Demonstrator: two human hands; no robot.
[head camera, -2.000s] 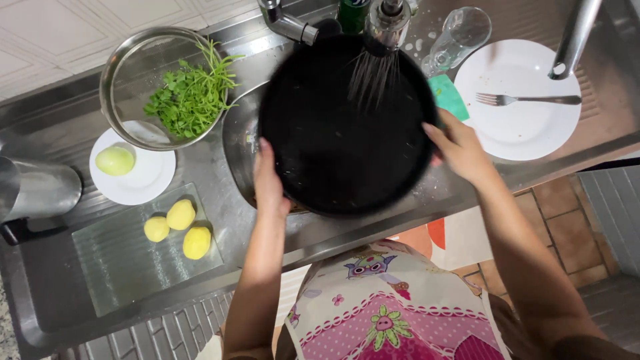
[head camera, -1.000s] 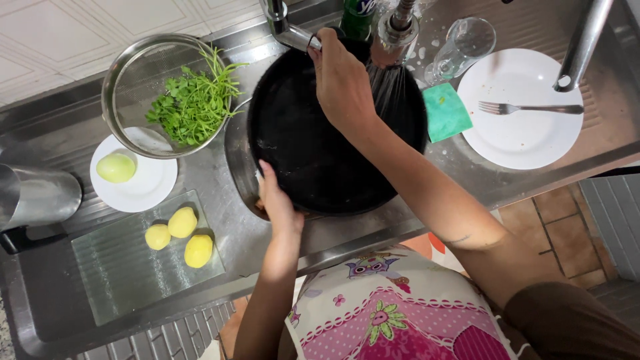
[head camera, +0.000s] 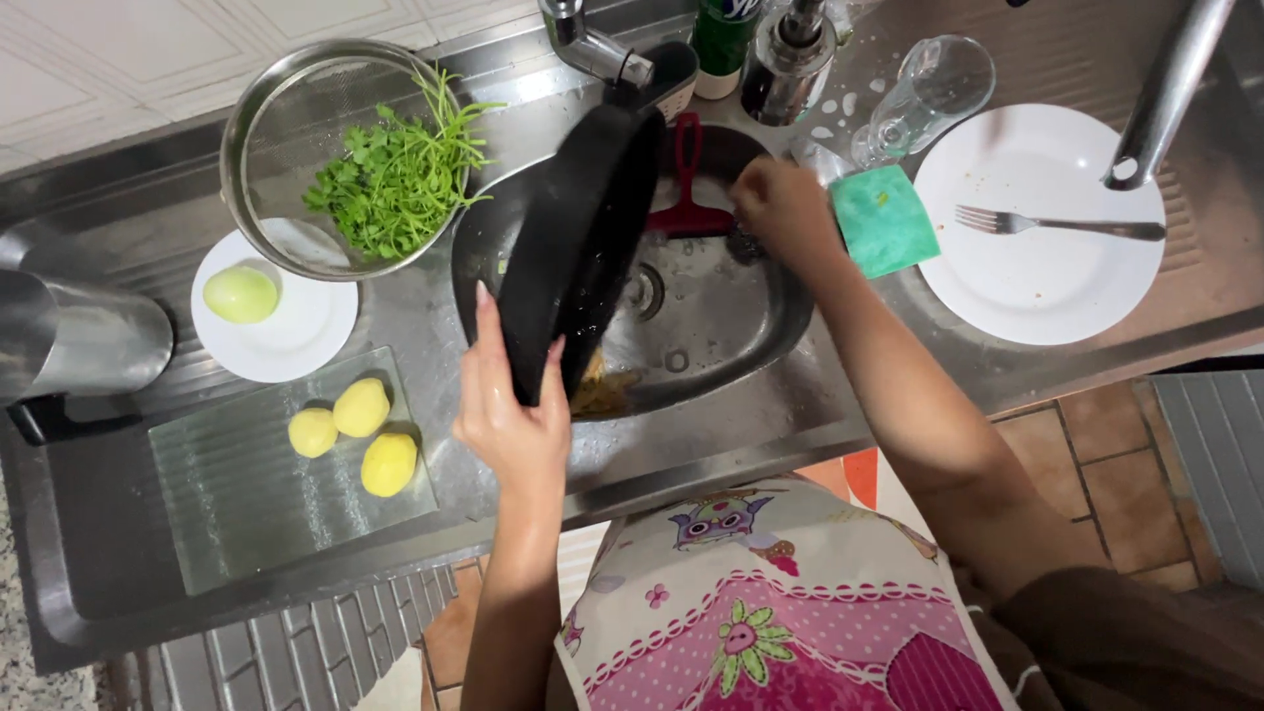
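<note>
My left hand (head camera: 518, 405) grips the near rim of a black round pan (head camera: 583, 247), which is tilted steeply on its edge over the left part of the steel sink basin (head camera: 726, 296). Over the basin's right side is my right hand (head camera: 785, 212), fingers curled, beside a dark scrubbing pad (head camera: 746, 242) at its fingertips; whether it grips the pad is unclear. A red-handled tool (head camera: 688, 188) lies in the basin, left of that hand. Yellowish scraps (head camera: 600, 390) are at the basin's near edge, partly behind the pan. The faucet (head camera: 602, 54) reaches over the pan's top.
Left are a strainer (head camera: 237, 163) of green herbs, a plate (head camera: 326, 336) with an onion (head camera: 240, 294), a glass board (head camera: 247, 494) bearing several peeled potatoes (head camera: 388, 464), and a metal pitcher (head camera: 99, 331). Right are a green cloth (head camera: 886, 222), a glass (head camera: 943, 84), and a plate (head camera: 1037, 296) with a fork (head camera: 1057, 225).
The pan has gone from lying broad over the sink to tilted on edge, exposing the basin. My right hand has left the pan's far rim by the faucet and moved right, down to the basin.
</note>
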